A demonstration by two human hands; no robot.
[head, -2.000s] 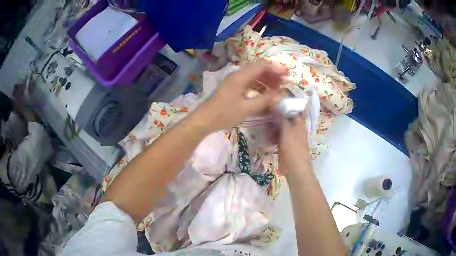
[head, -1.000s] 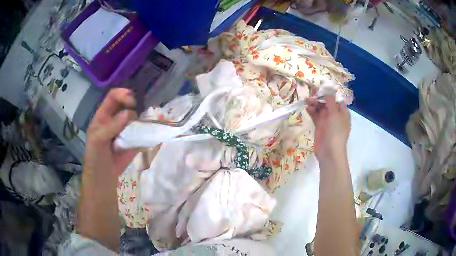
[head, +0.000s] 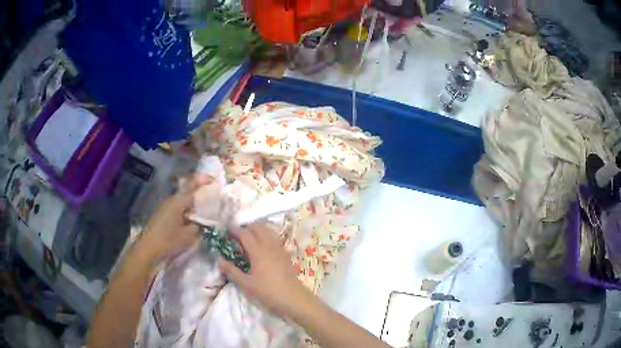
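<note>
A heap of cream fabric with orange-red flowers [head: 272, 139] lies on the white table in front of me. Gathered pale pinkish-white fabric [head: 225, 316] lies nearer to me. A dark green patterned strip [head: 225, 248] is around the gathers, between my hands. A white strip [head: 293, 201] lies over the floral heap, its free end to the right. My left hand [head: 178, 217] holds pale fabric at the left of the bundle. My right hand [head: 262, 262] is on the green strip, its fingers curled at the base of the white strip; fingertips are partly hidden.
A blue trough [head: 422, 149] runs behind the table [head: 381, 238]. A thread cone [head: 442, 257] stands at right, near a machine head [head: 524, 326]. Beige garments [head: 538, 156] are piled right. Purple baskets stand left [head: 75, 183] and right [head: 575, 238]. Blue cloth [head: 129, 68] hangs upper left.
The view has shifted right. My hands, earlier wide apart stretching the white strip, have come together at the green strip. The white strip's right end is let go and lies on the floral heap.
</note>
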